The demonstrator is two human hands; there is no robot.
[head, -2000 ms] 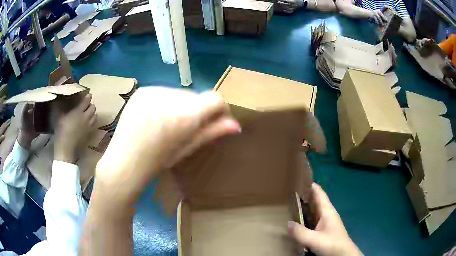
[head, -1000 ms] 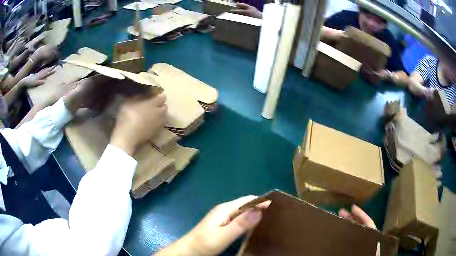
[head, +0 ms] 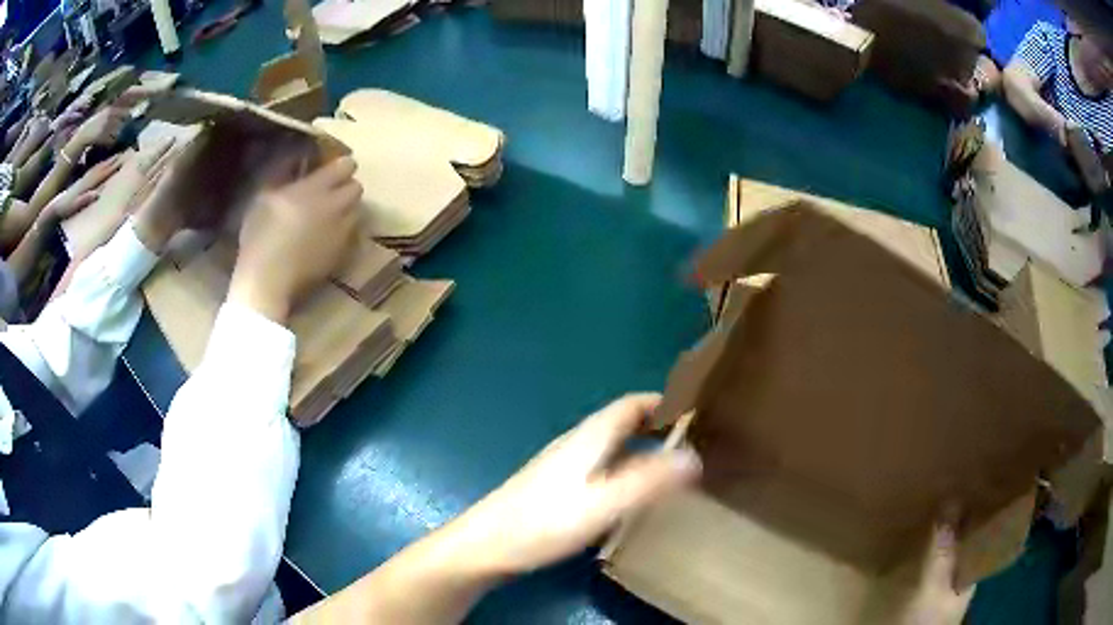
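Observation:
A part-folded box [head: 757,543] lies low at the right, its tray pale brown. Its lid [head: 867,379] stands up and leans over the tray, dark brown inside, with a lid ear [head: 696,381] hanging loose on the left. My left hand [head: 598,488] grips the tray's left side wall, fingertips at the corner near the lid. My right hand [head: 937,586] is at the box's right side, blurred and cut off by the bottom edge; its thumb shows against the lid, its other fingers are hidden.
Closed boxes [head: 842,222] stand behind the lid. A blank stack [head: 397,183] lies left of centre, where a white-sleeved neighbour [head: 226,440] folds a box. Pale posts [head: 644,98] rise ahead. More blanks [head: 1037,220] lie at the right.
The box has turned, so its tray and the inside of its raised lid show. My left hand has moved from the panel's upper corner to the tray's side wall. The view has shifted.

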